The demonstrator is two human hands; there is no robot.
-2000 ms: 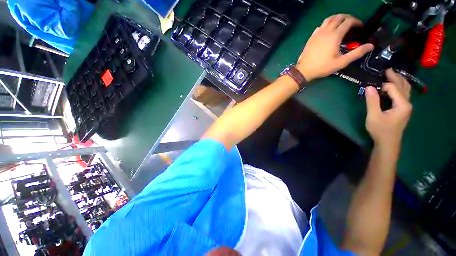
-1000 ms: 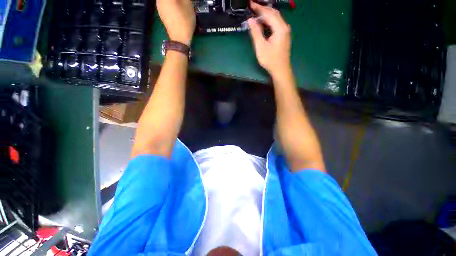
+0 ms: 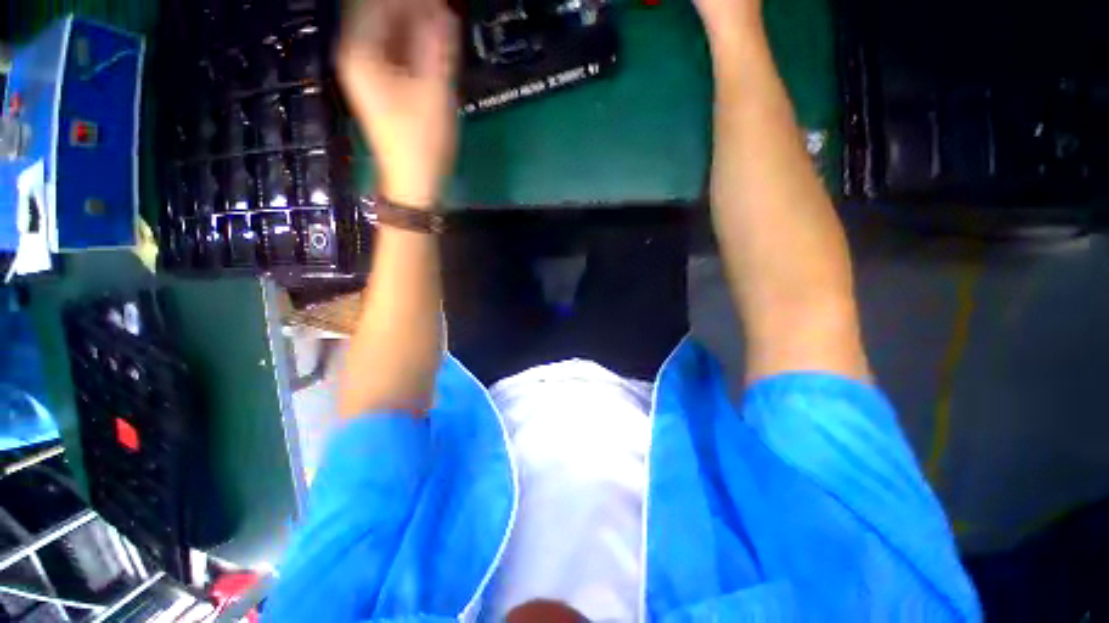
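The black fixture (image 3: 541, 61) with white lettering along its front edge lies on the green bench at the top of the picture, its far part cut off. My left hand (image 3: 401, 61) is blurred, just left of the fixture and beside the blister tray; whether it holds anything cannot be told. My right hand (image 3: 730, 12) is cut off by the top edge, right of the fixture; its fingers are hidden. The black blister tray (image 3: 249, 183) lies left of the fixture, with a small round-faced part (image 3: 319, 239) in a front pocket.
A blue control box (image 3: 91, 146) stands at the far left. A second black tray stack (image 3: 134, 426) with an orange-red piece lies lower left. Another dark tray (image 3: 949, 116) lies at the right. The green bench's front edge (image 3: 584, 205) runs before me.
The view has swung round. My left hand has moved left, off the fixture. My right hand has left the fixture's front edge and moved away to the upper right.
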